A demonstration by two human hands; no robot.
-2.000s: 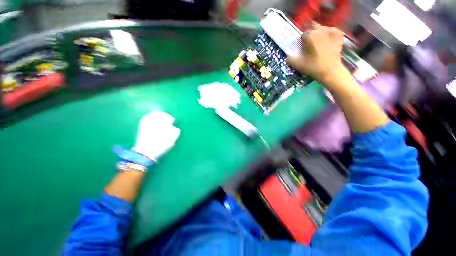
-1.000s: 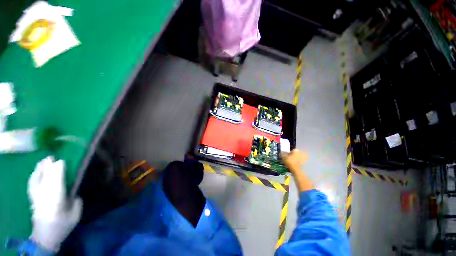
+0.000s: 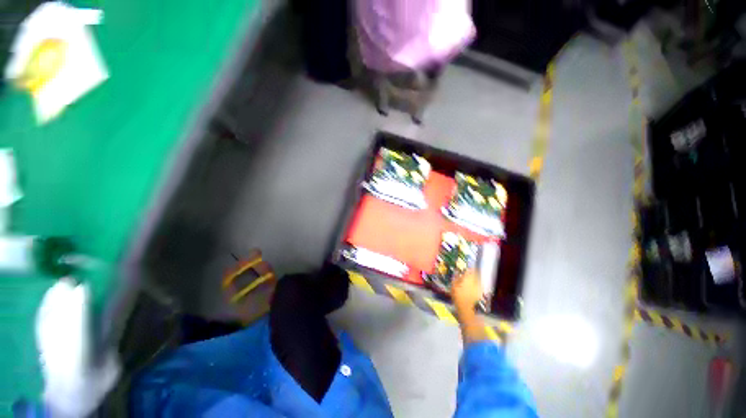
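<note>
A black tote point(image 3: 530, 216) with red foam point(image 3: 397, 233) sits on the grey floor. Circuit boards lie in it at the far left point(image 3: 399, 175) and far right point(image 3: 477, 202). A third board point(image 3: 455, 255) is at the near right, with a silver-white heatsink along its right side. My bare right hand point(image 3: 467, 291) is on this board's near edge; blur hides the fingertips. My left hand point(image 3: 65, 347), in a white glove, is at the bench edge at lower left, blurred, just below the green-ended dispensing syringe point(image 3: 18, 252).
The green bench point(image 3: 123, 139) bears a yellow tape roll point(image 3: 42, 65) on white paper. A person in pink point(image 3: 413, 33) sits beyond the tote. Stacked black totes point(image 3: 695, 204) stand at right. Yellow-black floor tape point(image 3: 543, 122) runs beside the tote.
Since two seconds ago, my right hand has carried the board from above the bench down into the floor tote. Over the last second, the board has shifted slightly within the tote; the view has turned slightly.
</note>
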